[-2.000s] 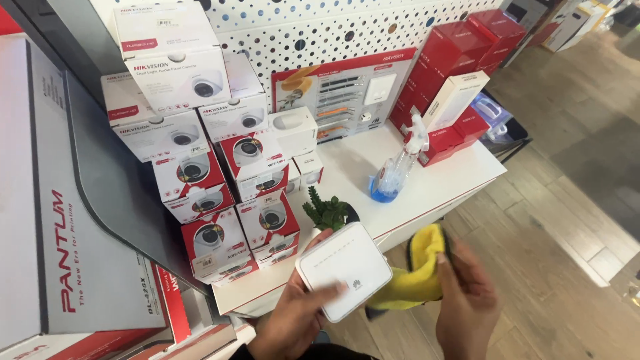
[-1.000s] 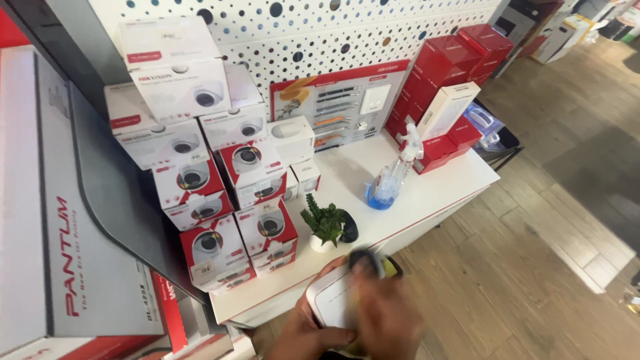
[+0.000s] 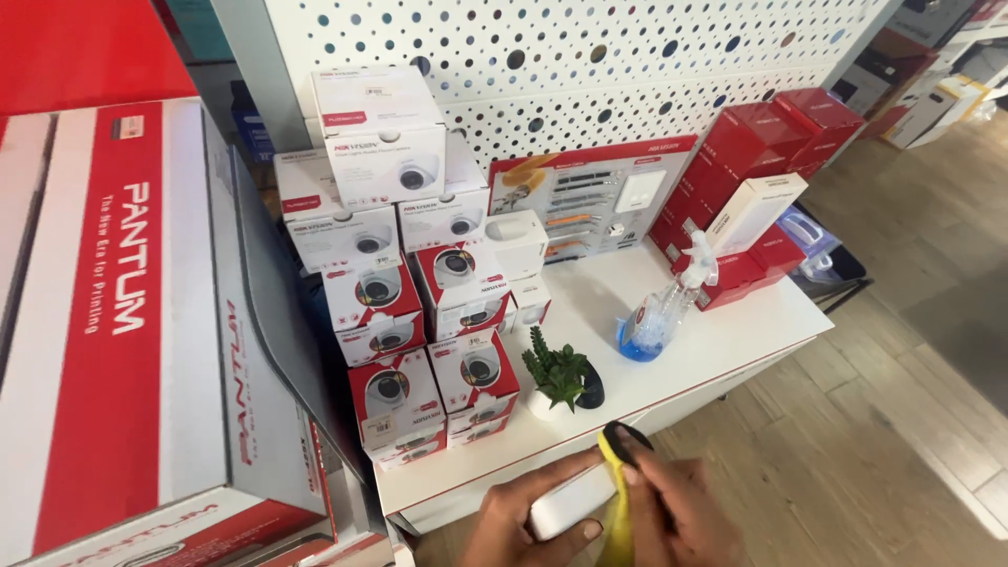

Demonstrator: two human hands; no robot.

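A small white Huawei device (image 3: 573, 501), flat with rounded corners, is tilted so that its narrow side shows. My left hand (image 3: 516, 512) grips it between fingers and thumb. In my right hand (image 3: 677, 504) is a yellow and black cloth (image 3: 616, 504), pressed against the device's right end. Part of the cloth hangs down between the hands. Both hands are in front of the white counter's edge. Beyond them on the counter stand a potted succulent (image 3: 555, 374), with a small black object (image 3: 591, 390) beside it, and a clear spray bottle (image 3: 657, 315) holding blue liquid.
Stacked Hikvision camera boxes (image 3: 382, 291) stand on the left of the white counter (image 3: 583, 299). Red boxes (image 3: 744, 150) and a display board (image 3: 591, 205) line its back, before a perforated panel (image 3: 504, 59). A large Pantum carton (image 3: 181, 315) is at far left.
The device, earlier held face up, is now tilted on its side. My right hand has brought the cloth from beside the device onto its end. The view has shifted left.
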